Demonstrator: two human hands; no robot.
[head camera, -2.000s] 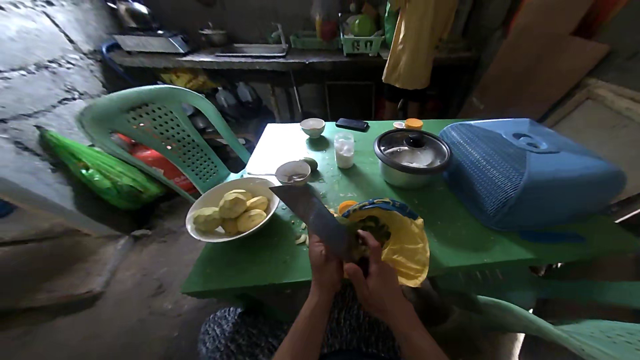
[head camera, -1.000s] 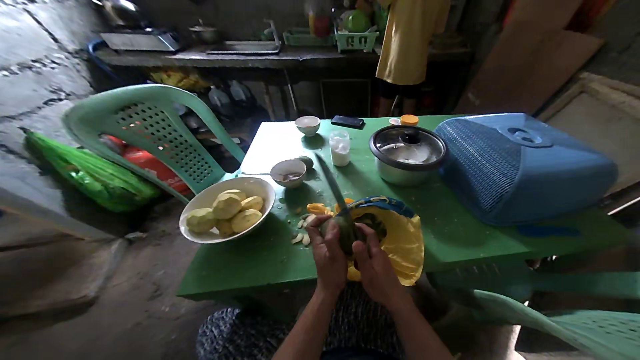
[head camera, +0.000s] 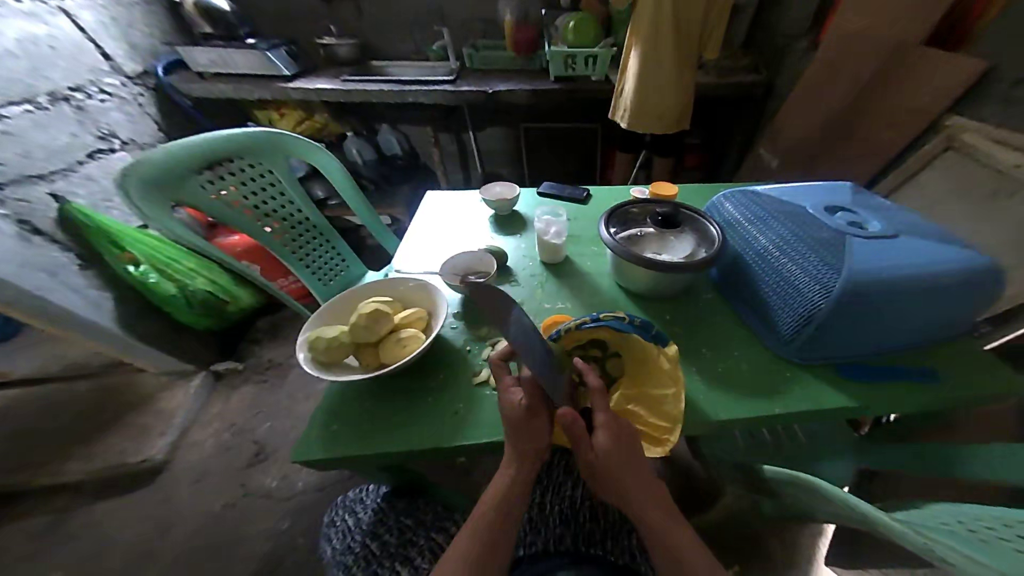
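Observation:
My right hand (head camera: 604, 444) is closed around the handle of a broad-bladed knife (head camera: 520, 336), whose blade points up and to the left. Close beside it, my left hand (head camera: 524, 412) is bent behind the blade; a green fruit between the hands is mostly hidden, so its hold is unclear. Beneath and right of the hands lies a yellow plastic bag (head camera: 656, 392) with dark green peelings in it. Pale scraps (head camera: 484, 372) lie on the green table (head camera: 416, 416) left of the blade. A white bowl (head camera: 308, 360) of peeled, pale green fruits stands farther left.
Behind the hands stand a small bowl (head camera: 468, 268), another bowl (head camera: 500, 198), a plastic container (head camera: 551, 236), a phone (head camera: 564, 192) and a lidded pot (head camera: 660, 268). A blue basket-like cover (head camera: 856, 272) sits at right. Green chairs (head camera: 264, 192) flank the table. A person (head camera: 656, 72) stands behind.
The knife blade, seen narrow and nearly edge-on a second ago, now shows its broad side. Both hands remain together over the yellow bag's left side.

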